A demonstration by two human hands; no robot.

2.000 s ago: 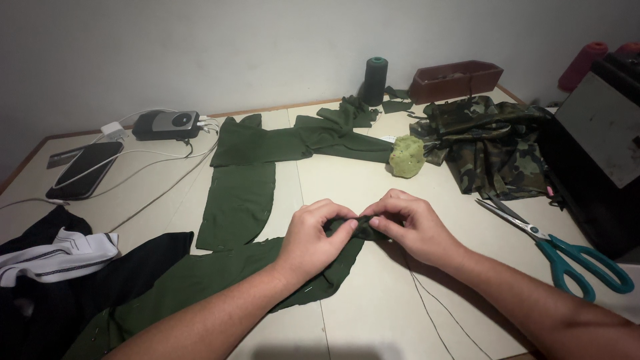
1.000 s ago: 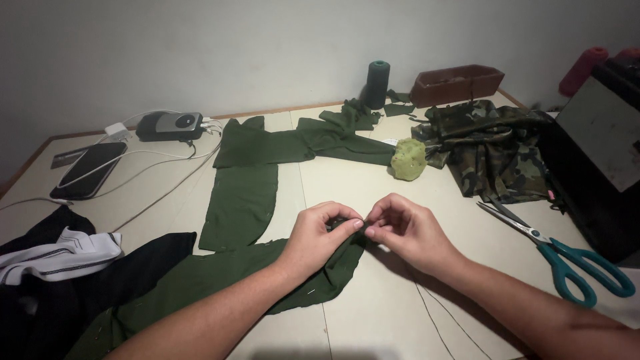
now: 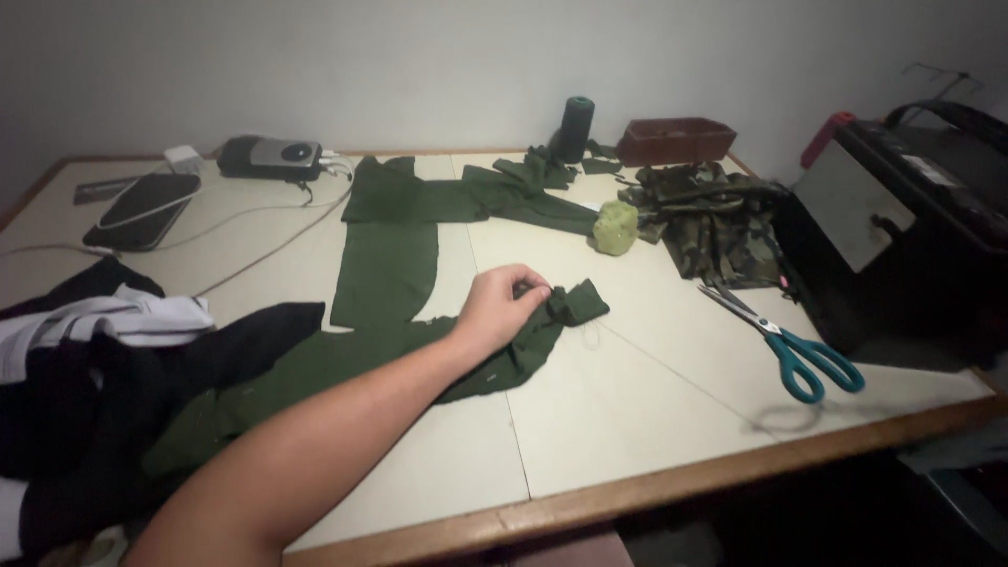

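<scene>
My left hand (image 3: 504, 303) pinches the bunched edge of a dark green fabric piece (image 3: 504, 370) between thumb and fingers, just above the tabletop. The gathered end sticks out to the right of the fingertips, and a thin thread (image 3: 661, 364) runs from near it toward the lower right. The long part of the cloth trails left under my forearm. My right hand is out of view. Teal-handled scissors (image 3: 768, 327) lie on the right with their blades slightly apart. Behind my hand, other green fabric pieces (image 3: 386, 268) are spread out, beside a yellow-green lump (image 3: 616, 227).
A thread cone (image 3: 576, 130) and a reddish-brown box (image 3: 677, 142) stand at the back. Camouflage cloth (image 3: 720, 228) lies by a black machine or case (image 3: 937, 189) at right. A phone (image 3: 143, 211), a corded device (image 3: 269, 157) and black and white clothing (image 3: 118, 346) occupy the left.
My right hand, which was at the green fabric beside my left, has left the view. The gathered end now shows to the right of my left fingertips.
</scene>
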